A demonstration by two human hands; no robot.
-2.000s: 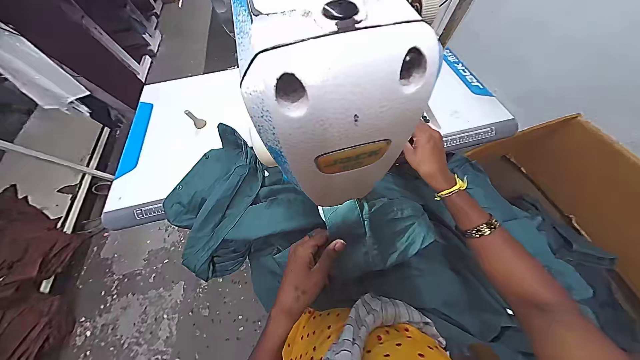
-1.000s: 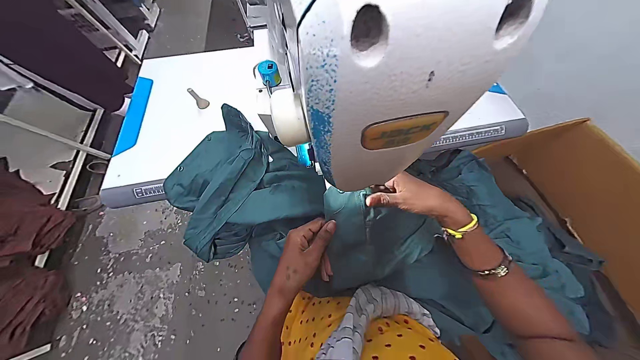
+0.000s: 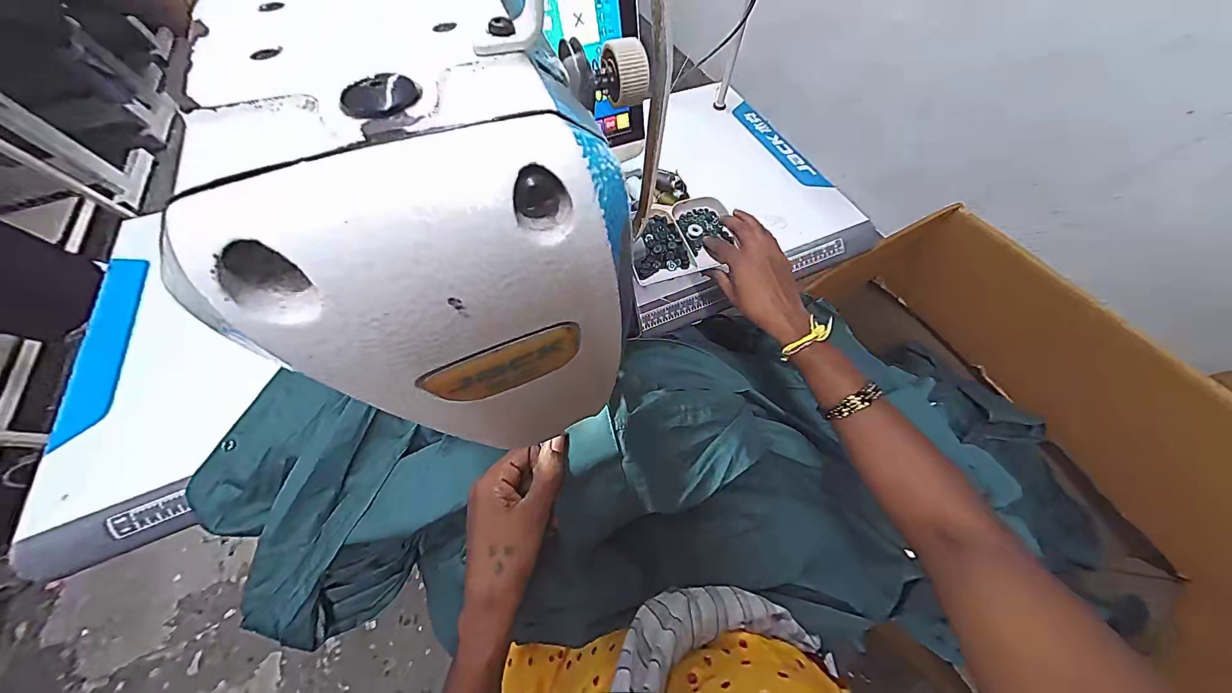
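Note:
A white Jack sewing machine head [image 3: 385,279] fills the upper left and hides its needle area. Below it, my left hand [image 3: 515,500] pinches the edge of a dark green garment [image 3: 693,423] between thumb and fingers. The garment spreads over the table edge and my lap. My right hand [image 3: 756,269] reaches to a white divided tray [image 3: 664,274] of small dark green buttons [image 3: 701,223], its fingers at the right compartment. Whether a button is between those fingers cannot be told.
A cardboard box [image 3: 1059,337] holding more green cloth stands at the right. Behind the machine head are a lit screen [image 3: 577,29] and a ridged knob [image 3: 628,72]. The white table [image 3: 154,385] shows on both sides. Metal racks stand at the far left.
My right hand has moved from the cloth beside the machine head to the button tray. My left hand stays at the cloth below the head. The view has shifted.

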